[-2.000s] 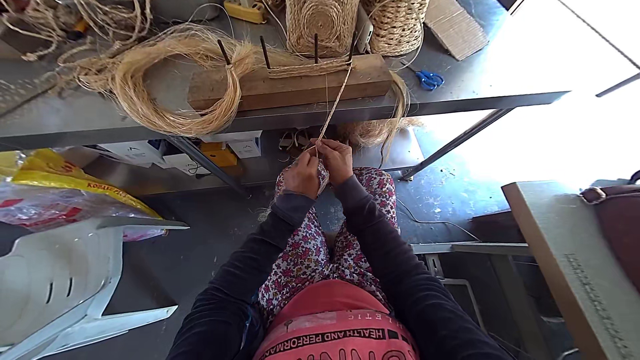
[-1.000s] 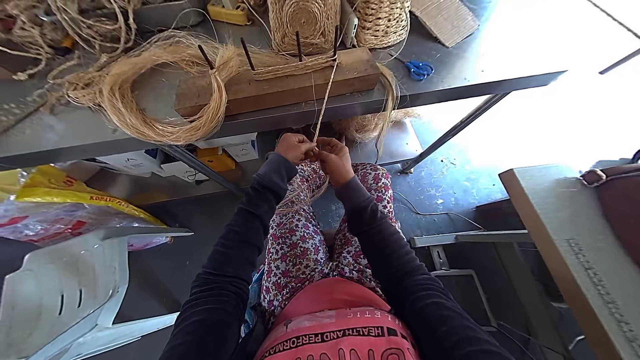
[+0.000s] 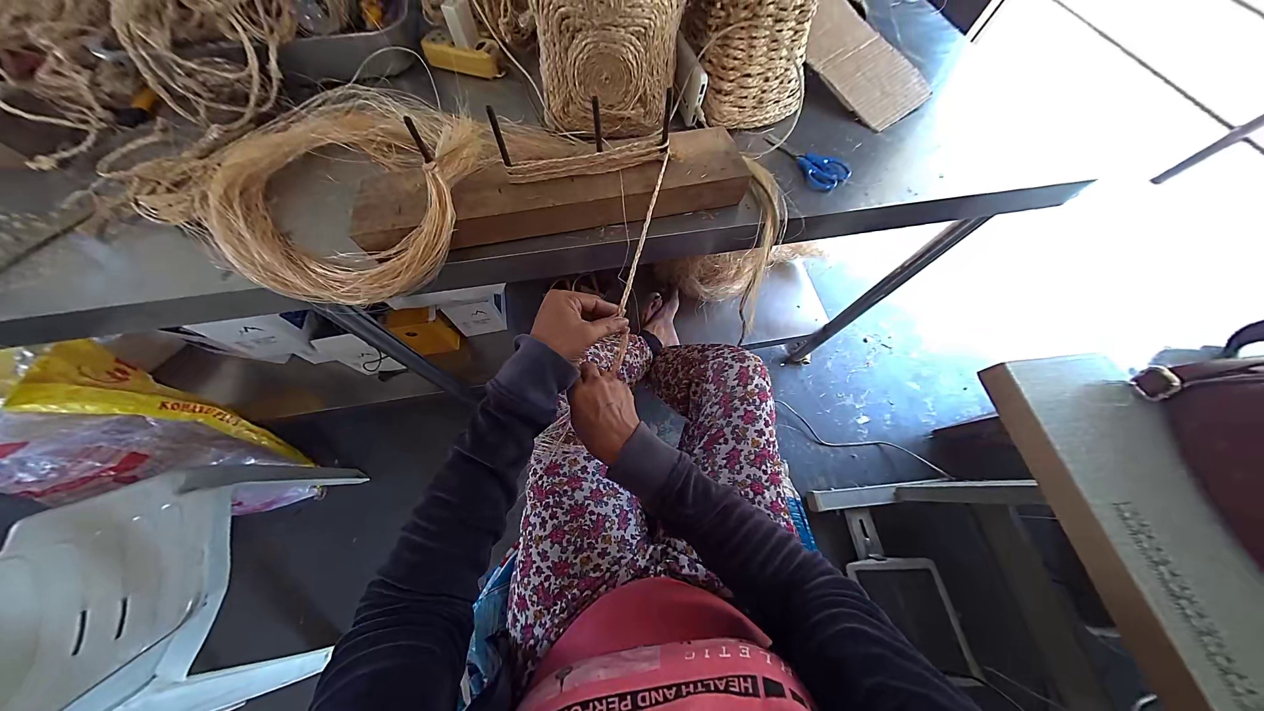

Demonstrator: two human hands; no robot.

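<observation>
A thin twisted fibre cord [image 3: 646,232] runs taut from the rightmost metal peg of a wooden block [image 3: 592,202] down to my hands. My left hand [image 3: 578,324] pinches the cord above my thigh. Just below it, my right hand [image 3: 603,407] is closed on the loose fibre ends of the cord, which trail over my lap. More cord stretches between the pegs along the block. A looped hank of pale raw fibre [image 3: 227,222] hangs on the leftmost peg. Another fibre bundle [image 3: 765,227] drapes over the table edge at the block's right end.
Woven baskets [image 3: 750,59], a cardboard piece [image 3: 869,64], blue-handled scissors [image 3: 823,172], a yellow power strip [image 3: 462,55] and tangled rope [image 3: 197,59] lie on the metal table [image 3: 889,209]. A white plastic chair [image 3: 109,583] stands left; a cardboard box [image 3: 1116,494] is at right.
My right hand has moved from beside my left hand to below it, towards my lap. My left hand still pinches the cord.
</observation>
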